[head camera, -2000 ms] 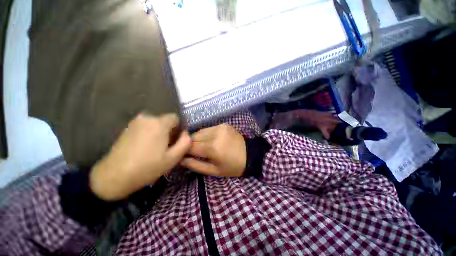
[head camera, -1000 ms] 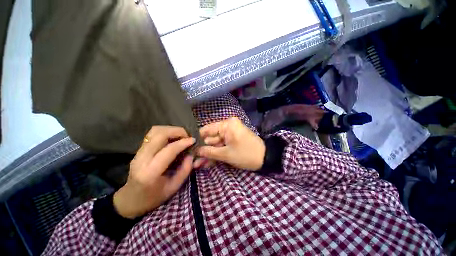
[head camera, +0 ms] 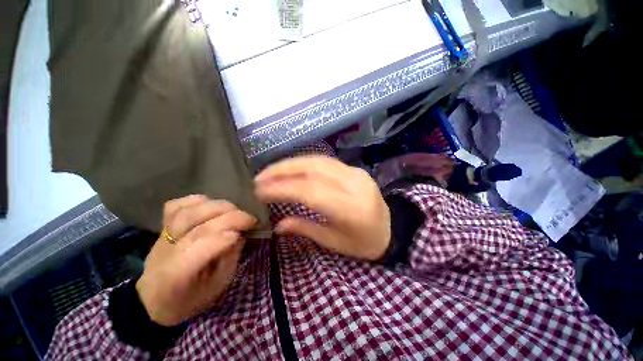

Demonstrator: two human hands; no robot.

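Observation:
An olive-brown cut panel [head camera: 141, 106] lies over the white table and hangs off its front edge toward my lap. My left hand [head camera: 194, 257], with a yellow ring, pinches the panel's near corner between thumb and fingers. My right hand [head camera: 328, 208] is just right of that corner, slightly blurred, with thumb and fingers apart and nothing seen between them. The panel's far end is cut off by the top of the picture.
A pale printed label [head camera: 290, 17] lies on the white table [head camera: 310, 63]. Blue-handled snips [head camera: 447, 32] and a grey cloth strip [head camera: 474, 35] are at the right edge. A measuring tape strip [head camera: 381, 90] runs along the front. Pale paper scrap [head camera: 539, 166] lies below right.
My right hand has come off the panel's corner and opened, after both hands held it together. My left hand has shifted slightly left and down, keeping hold.

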